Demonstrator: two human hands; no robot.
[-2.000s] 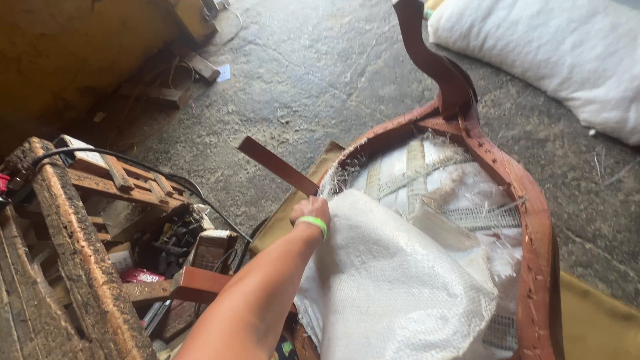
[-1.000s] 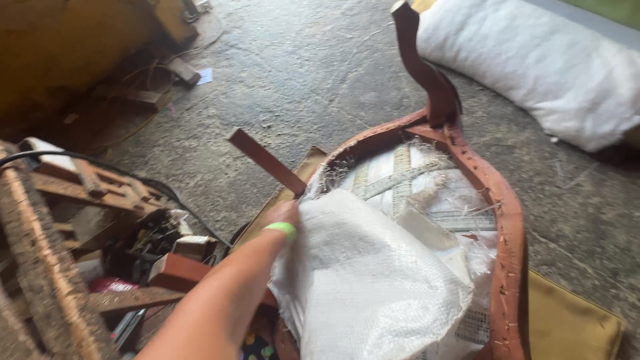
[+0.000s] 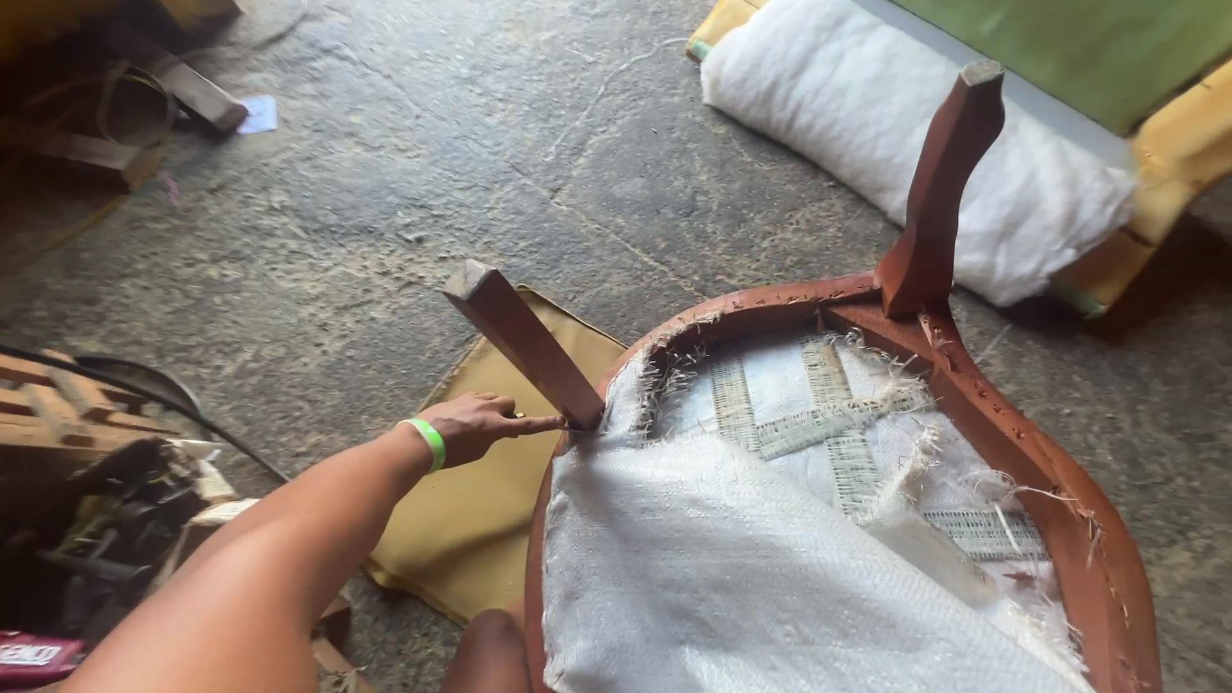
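Note:
An upturned chair's reddish-brown wooden seat frame [image 3: 1078,491] fills the lower right, with staples along its rim. A straight wooden leg [image 3: 527,346] and a curved wooden leg [image 3: 938,192] stick up from it. Inside the frame, woven webbing strips [image 3: 842,433] cross over white fabric with frayed edges. A white woven plastic sheet [image 3: 731,558] lies folded over the near left part of the seat. My left hand [image 3: 481,428] is at the base of the straight leg, index finger stretched onto the frame there, holding nothing. My right hand is out of view.
A tan cushion or cloth [image 3: 462,500] lies under the chair's left side. A slatted wooden crate [image 3: 58,409] and a box of dark scraps [image 3: 106,549] stand at the left. White batting [image 3: 866,125] rests at the top right. Wood pieces [image 3: 183,87] lie at the upper left.
My left hand has let go of the white sheet's corner and now points at the leg's base. The view has shifted, showing more of the batting.

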